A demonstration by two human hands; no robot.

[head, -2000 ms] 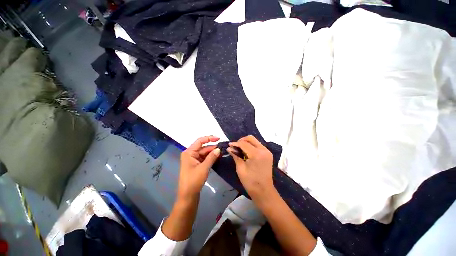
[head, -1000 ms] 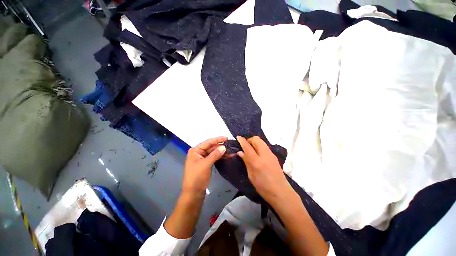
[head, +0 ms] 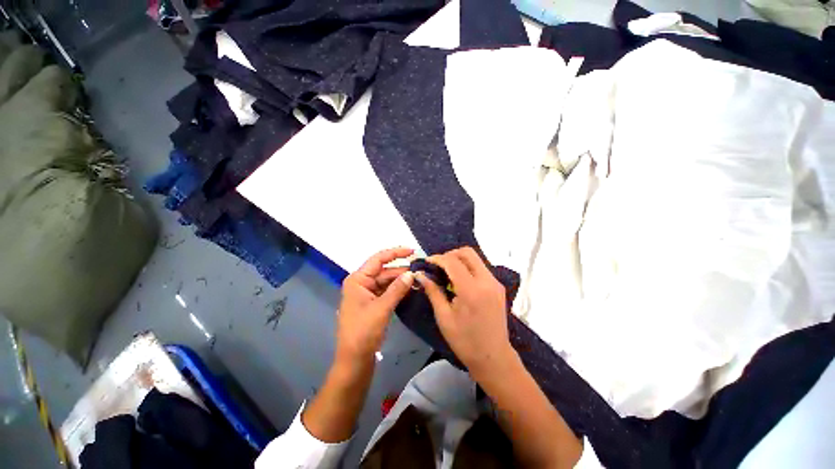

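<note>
A dark flecked jacket (head: 417,147) lies spread with its creamy white lining (head: 687,201) facing up. Its dark edge runs down to my hands near the table's front edge. My left hand (head: 371,302) pinches the dark garment edge between thumb and fingers. My right hand (head: 471,307) grips the same edge right beside it, fingertips almost touching. A small dark tool with a yellowish glint (head: 450,288) shows in my right hand, mostly hidden by the fingers; it looks like thread snips.
Dark garments (head: 284,55) are heaped at the table's far left, over blue denim (head: 243,243). A green sack (head: 69,229) stands on the grey floor at left. A blue-edged bin (head: 220,389) holding dark cloth is at lower left. More dark garments (head: 760,46) lie at the far right.
My right hand has curled in more around the edge, and the yellowish glint, hidden a second ago, shows again. Both hands stay at the same stretch of edge.
</note>
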